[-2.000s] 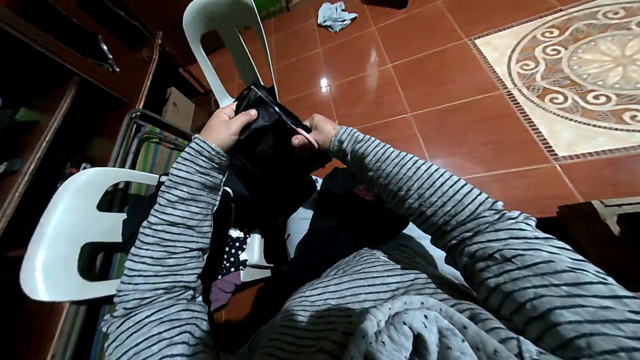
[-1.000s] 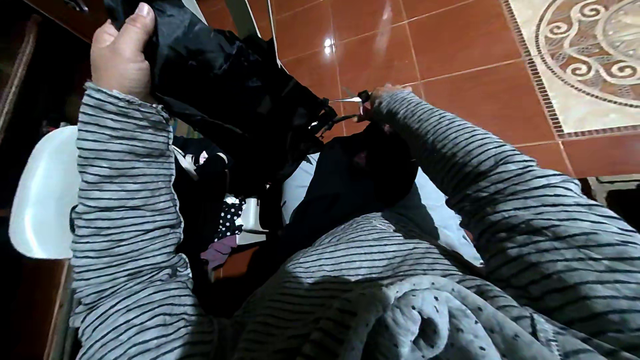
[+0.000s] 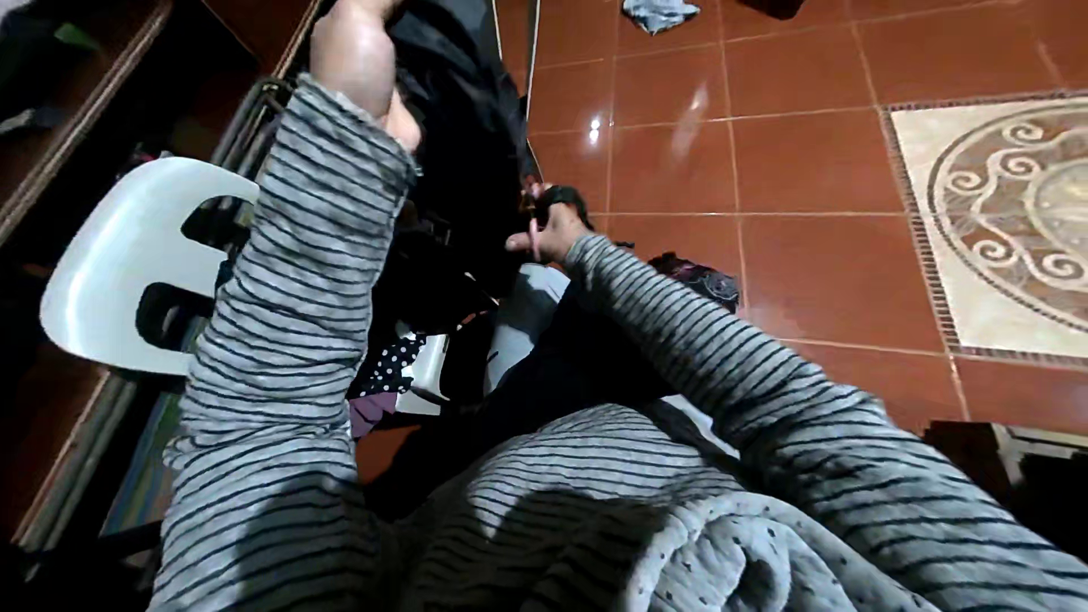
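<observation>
A black fabric item [image 3: 463, 110], perhaps a bag or garment, hangs stretched between my two hands. My left hand [image 3: 361, 64] is at the upper left against its edge; the fingertips are partly out of view and cut off by the top of the frame. My right hand [image 3: 557, 229] grips small pink-handled scissors [image 3: 534, 234], with some dark material bunched at the fingers, beside the right edge of the black fabric. Dark cloth lies across my lap, and a black cloth with white dots [image 3: 395, 361] shows below the black fabric.
A white plastic chair [image 3: 127, 263] stands at the left, beside metal tubing and dark wooden furniture [image 3: 85, 119]. A crumpled grey-blue cloth [image 3: 659, 13] lies on the red tiled floor [image 3: 799, 161]. A patterned tile medallion [image 3: 1011, 204] is at the right. Dark lacy cloth [image 3: 701, 280] lies beyond my right forearm.
The black fabric was bunched between both hands two seconds ago and now hangs spread out. My hands have moved apart from each other.
</observation>
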